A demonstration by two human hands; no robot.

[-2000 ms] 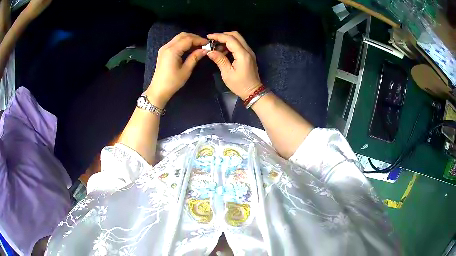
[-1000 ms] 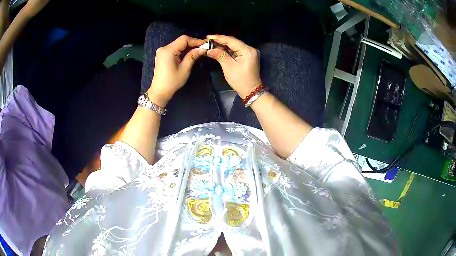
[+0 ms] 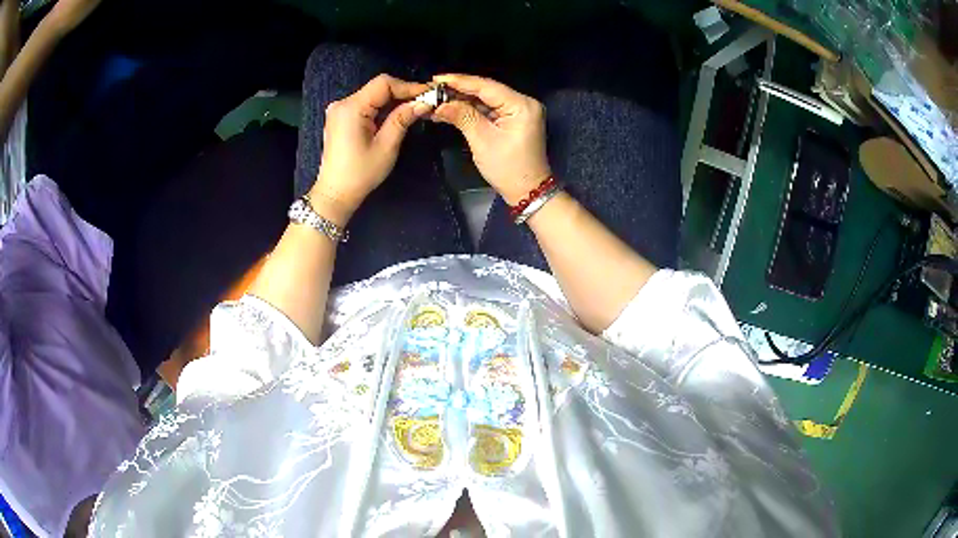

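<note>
A small module, white-silver with a dark edge, is held above my lap between the fingertips of both hands. My left hand pinches its left side with thumb and forefinger. My right hand pinches its right side, where the dark part shows. The fingertips cover much of the module, so its details are too small to tell.
At right a green surface holds a black phone-like rectangle, dark cables and a round brown piece. Clear plastic shows at the top right. A person's forearm and lilac garment are at left.
Both hands stay nearly in place. The fingers have shifted slightly around the module, and less of its dark part shows than two seconds ago.
</note>
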